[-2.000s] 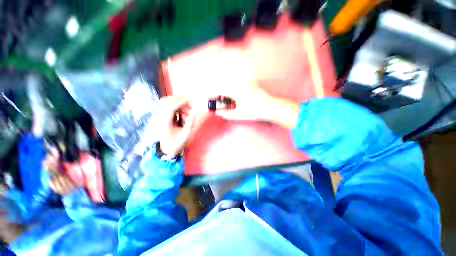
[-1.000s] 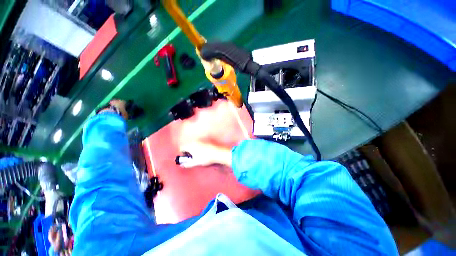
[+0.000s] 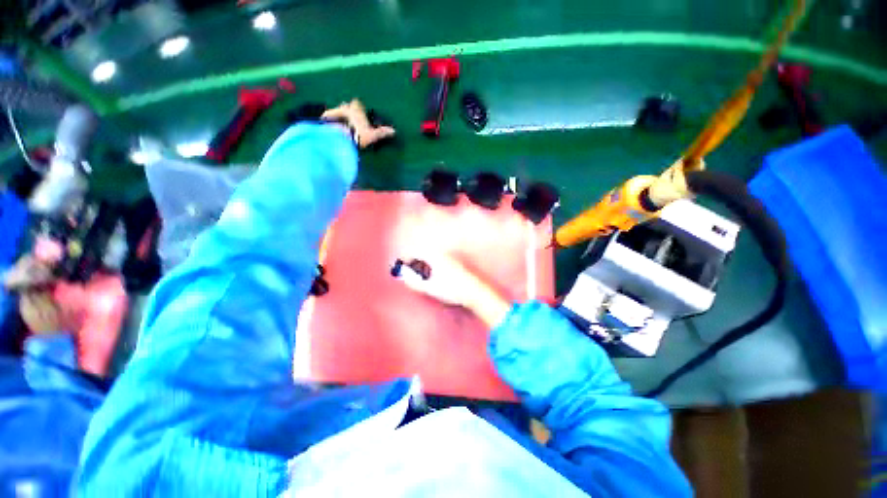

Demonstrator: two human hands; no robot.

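Observation:
My right hand (image 3: 445,281) is over the middle of the pink-red mat (image 3: 389,340), closed around a small black housing (image 3: 418,267); a small dark end sticks out at its left. My left hand (image 3: 360,124) is stretched past the mat's far left edge, over the green bench. Its fingers look spread beside dark shapes; blur hides whether it touches or holds one. Three black square-ended parts (image 3: 486,190) stand in a row at the mat's far edge. A small black ring or collar (image 3: 319,281) lies at the mat's left edge.
The orange screwdriver (image 3: 608,212) hangs over the mat's far right corner, its black cable curving right. The screw feeder (image 3: 647,282) stands right of the mat, a blue bin (image 3: 827,233) beyond. Red-and-black units (image 3: 440,95) lie along the line. A clear bag (image 3: 190,199) and another person's hand (image 3: 37,302) are left.
The view has turned, bringing the mat nearly square and more of the line into view. My left hand is still beyond the mat; my right hand still holds the black housing over it.

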